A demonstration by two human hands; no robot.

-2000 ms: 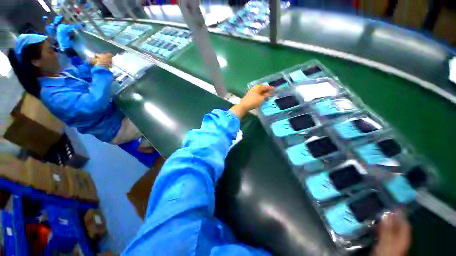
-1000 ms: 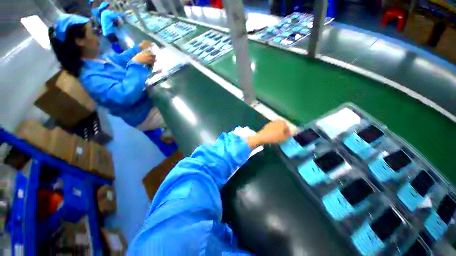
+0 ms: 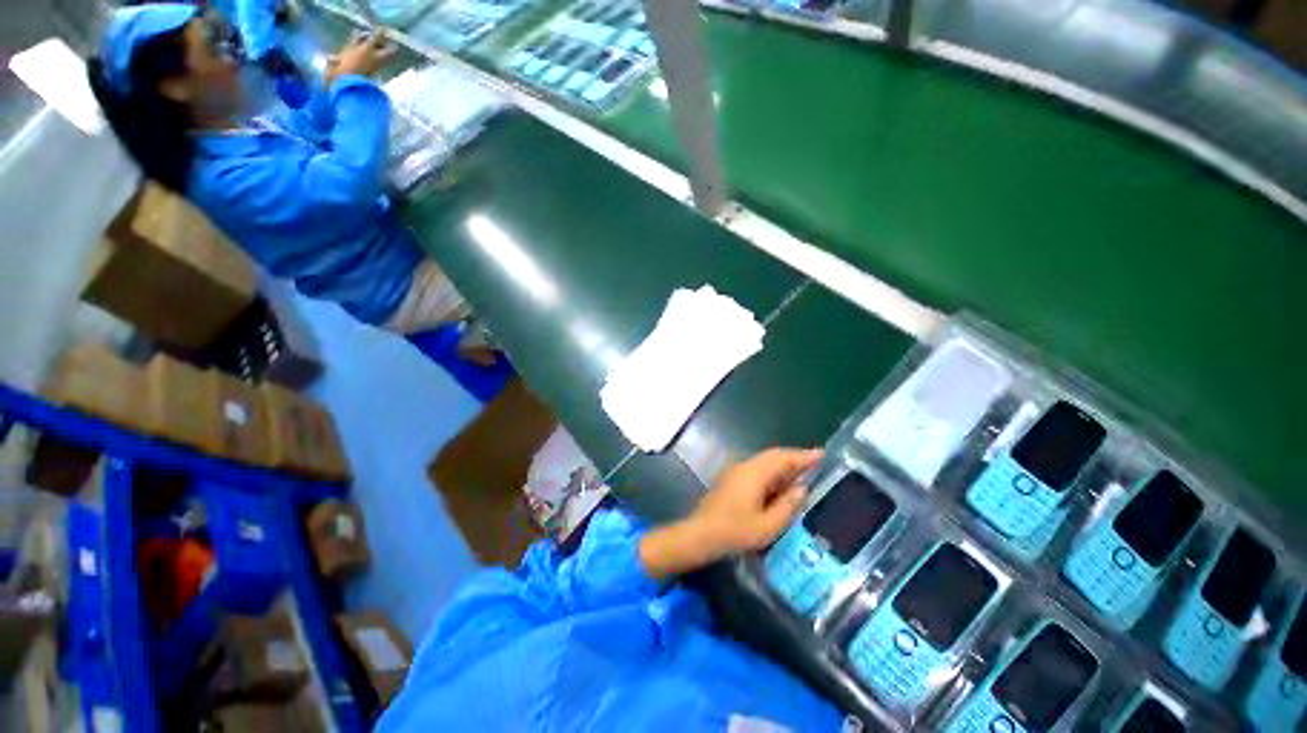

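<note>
The clear plastic tray (image 3: 989,344) lies at the lower right, cut off by the picture's edge. It holds two rows of light blue phones (image 3: 923,619) with black screens, keypads up. A whitish translucent sleeve (image 3: 939,408) lies in its far left pocket. My left hand (image 3: 767,501) is at the tray's left edge beside the nearest phone, thumb and fingers bent together on the rim. A fanned stack of white empty sleeves (image 3: 682,367) lies on the dark green bench left of the tray. My right hand is out of the picture.
The green conveyor belt (image 3: 889,158) runs beyond the pale metal edge, with an upright post (image 3: 685,108). More filled trays (image 3: 581,55) lie farther up the belt. Another worker (image 3: 294,179) sits at the left. Cardboard boxes (image 3: 179,272) and a blue rack (image 3: 108,573) stand lower left.
The tray has come off the belt side toward me and lies lower in view. My left hand has moved nearer along its left edge, uncovering the sleeve stack. My right hand has left the picture.
</note>
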